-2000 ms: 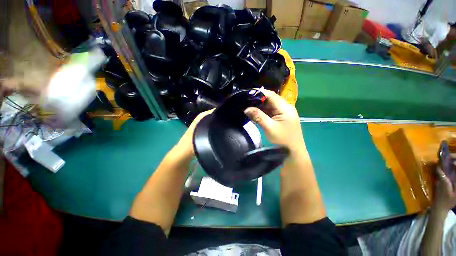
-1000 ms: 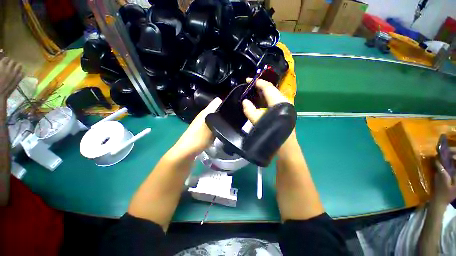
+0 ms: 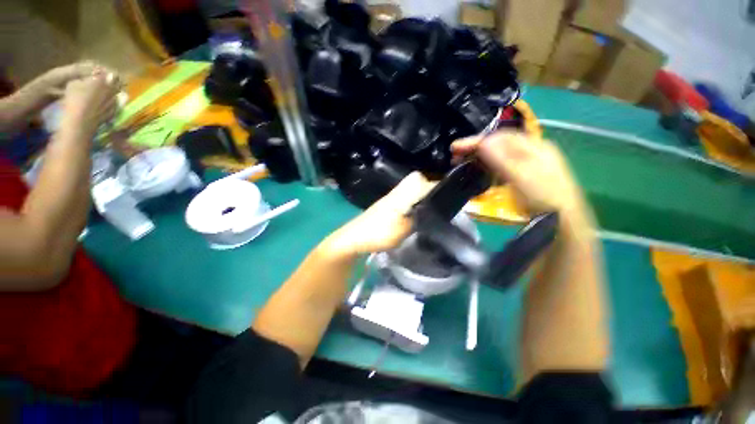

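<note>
My left hand (image 3: 387, 217) holds the near side of a black pan-tilt yoke (image 3: 454, 222), which is tilted above a white camera housing (image 3: 426, 277). My right hand (image 3: 513, 161) is raised at the yoke's far side, its fingers together on the thin lead wires (image 3: 499, 116); it is blurred. The housing's white wall-mount bracket (image 3: 389, 319) points toward me, with a thin wire hanging from it. A white antenna (image 3: 472, 315) lies on the housing's right side. The yoke hides part of the housing.
A black pile of yokes (image 3: 397, 116) stands behind a metal upright (image 3: 286, 99). Another white housing (image 3: 228, 211) with antennas sits at left, beside a coworker's arms (image 3: 62, 166). Orange-yellow sheets (image 3: 708, 306) lie at right; cartons (image 3: 579, 58) stand behind.
The camera view has swung, shifting the bench items rightward. My right hand has pulled up beside the yoke with the wires. A coworker's arms have come in at left, and a white housing was set down there.
</note>
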